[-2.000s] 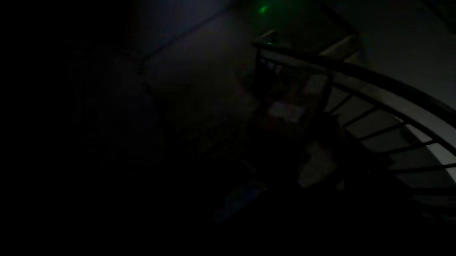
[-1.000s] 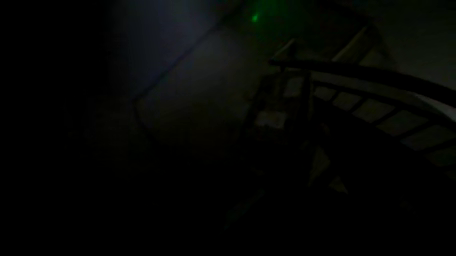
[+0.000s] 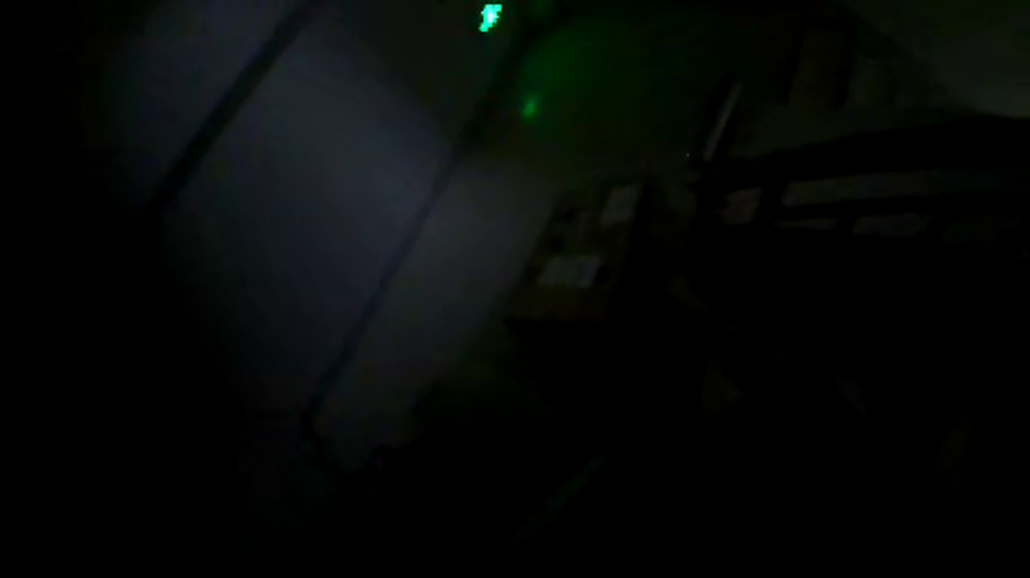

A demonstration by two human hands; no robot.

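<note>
The view is nearly black. A dim brownish cardboard carton [image 3: 565, 299] with pale labels on its top shows right of the middle. Its lower part fades into darkness. Neither of my hands can be made out, and what bears the carton is hidden in the dark. A faint bluish streak lies at bottom centre, too dark to name.
A dark stair handrail [image 3: 858, 158] with bars runs across the right. A bright green light [image 3: 489, 17] shows at the top, with its green glow [image 3: 530, 107] below. A pale grey-blue wall [image 3: 305, 169], edged by dark lines, fills the upper left.
The wall and its dark edge line show larger and brighter. The bright green light has come into view at the top. The handrail's near end has shifted right, and the carton appears slightly further left.
</note>
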